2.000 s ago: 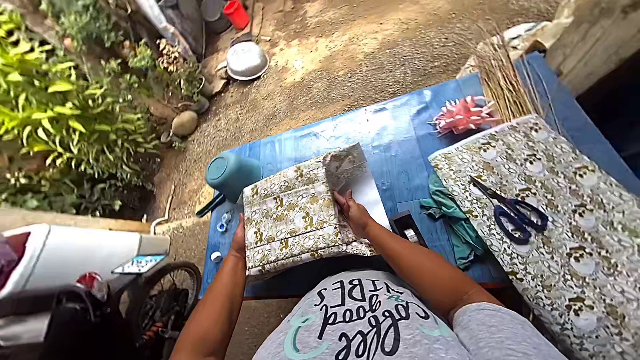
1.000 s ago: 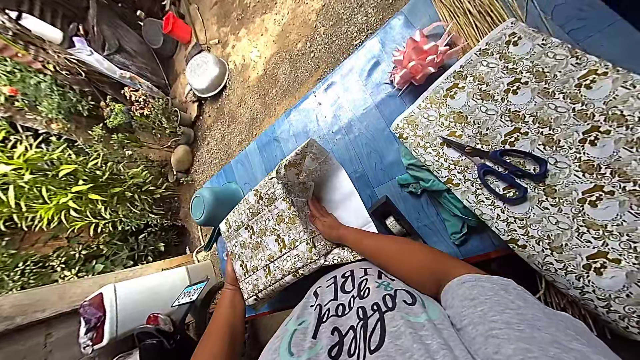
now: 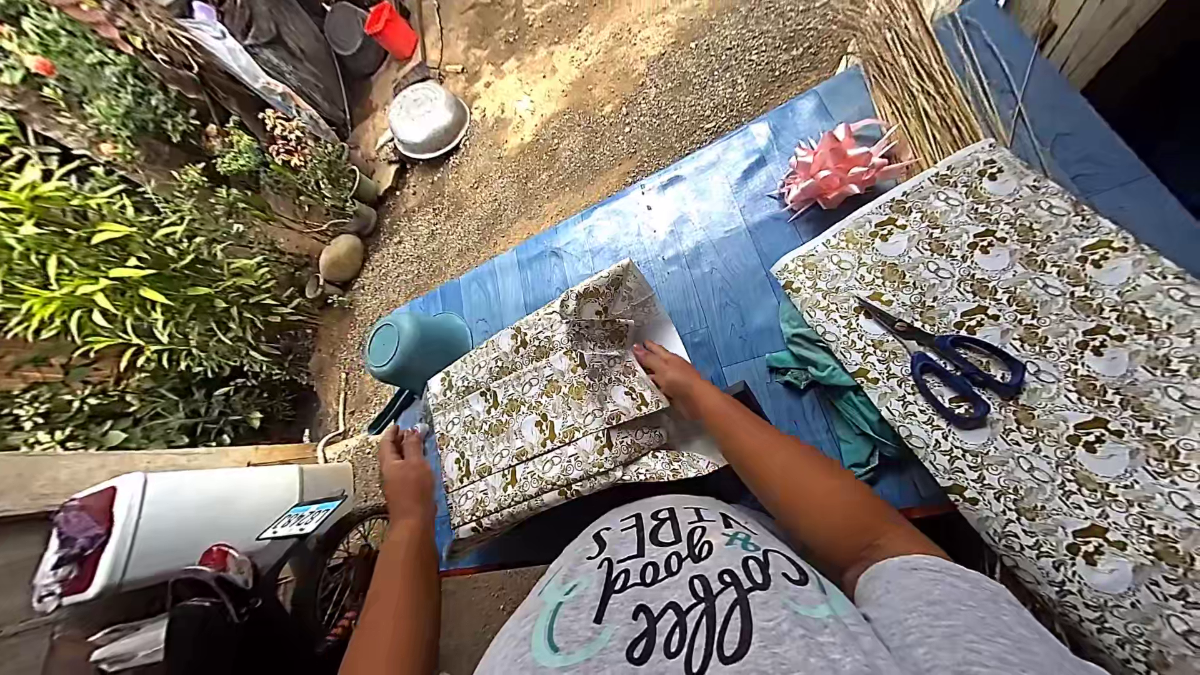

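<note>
Pleated gold-and-white patterned wrapping paper (image 3: pixel 534 412) lies on the blue table at its near edge, its far right corner folded over and a plain white part showing. My right hand (image 3: pixel 667 375) rests on the right side of this paper, fingertips at the fold. Just off the left edge of the paper is my left hand (image 3: pixel 407 469), with nothing seen in it. A teal plastic dipper (image 3: pixel 417 347) lies on its side beyond the left hand. Blue-handled scissors (image 3: pixel 947 361) lie spread on a larger patterned sheet (image 3: pixel 1050 450) at the right.
A pink ribbon bow (image 3: pixel 834 169) and bundled thin sticks (image 3: pixel 923 84) are at the far side of the blue table (image 3: pixel 722 281). Teal cloth (image 3: pixel 834 403) lies between the papers. A dark object is partly hidden by my right forearm. A parked motorcycle (image 3: pixel 319 562) stands at the left.
My left hand has come off the left edge of the pleated paper. The folded far right corner of that paper has changed shape, with my right hand still beside it. The view has shifted.
</note>
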